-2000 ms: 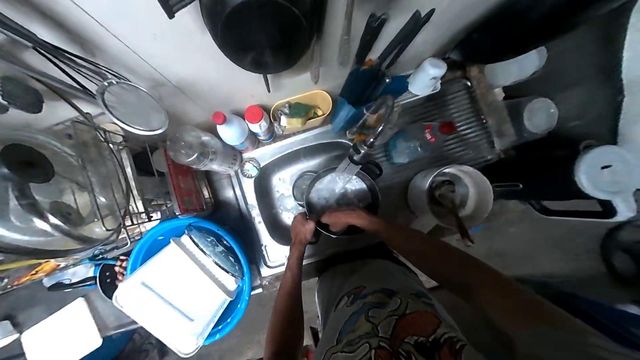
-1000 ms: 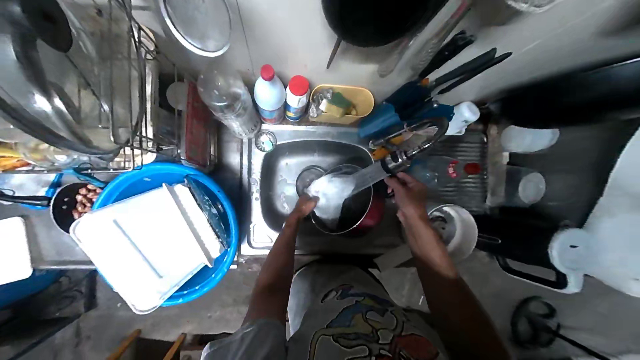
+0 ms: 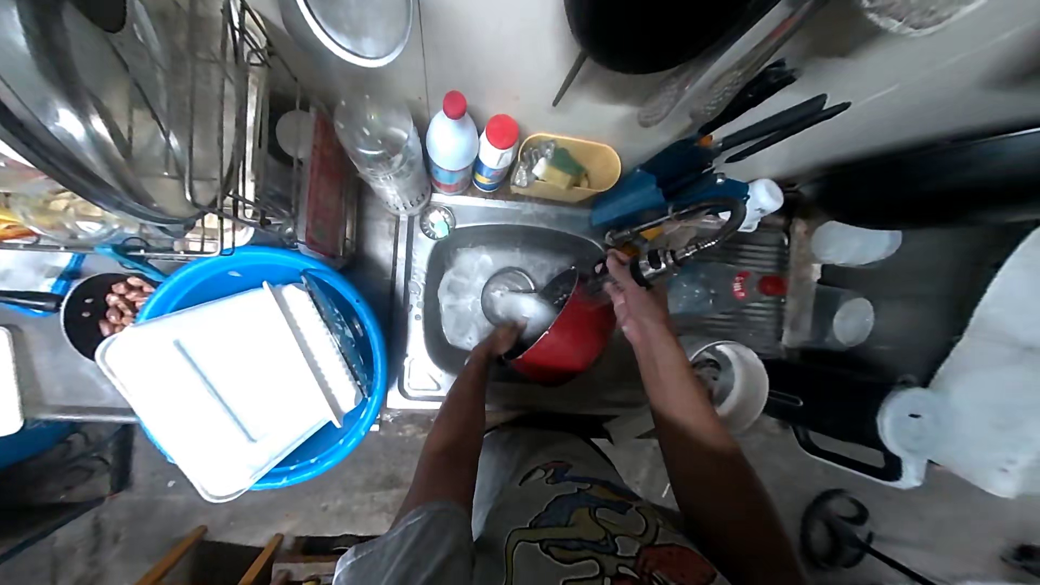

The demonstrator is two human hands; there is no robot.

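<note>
A red cooking pot (image 3: pixel 569 337) is tilted over the steel sink (image 3: pixel 455 252), its mouth facing left, with cloudy water running out above the drain. My left hand (image 3: pixel 500 337) is at the pot's lower left rim; its fingers are blurred, and whether they grip cannot be told. My right hand (image 3: pixel 630 292) is at the pot's upper right side, just beside the head of the flexible faucet (image 3: pixel 654 264); what its fingers close on is partly hidden. Foamy water lies in the sink's left part.
Left of the sink, a blue basin (image 3: pixel 370 341) holds a white plastic container (image 3: pixel 219 382). Behind stand two red-capped bottles (image 3: pixel 452 150) and a yellow tub (image 3: pixel 601 162) with sponges. A clear bottle (image 3: pixel 703 288) lies on the drainboard; a white pot (image 3: pixel 743 382) is nearer me.
The pot has gone from upright under the faucet to tipped leftward, its red outside now showing. My right hand has moved from the pot's near side to its right, by the faucet head.
</note>
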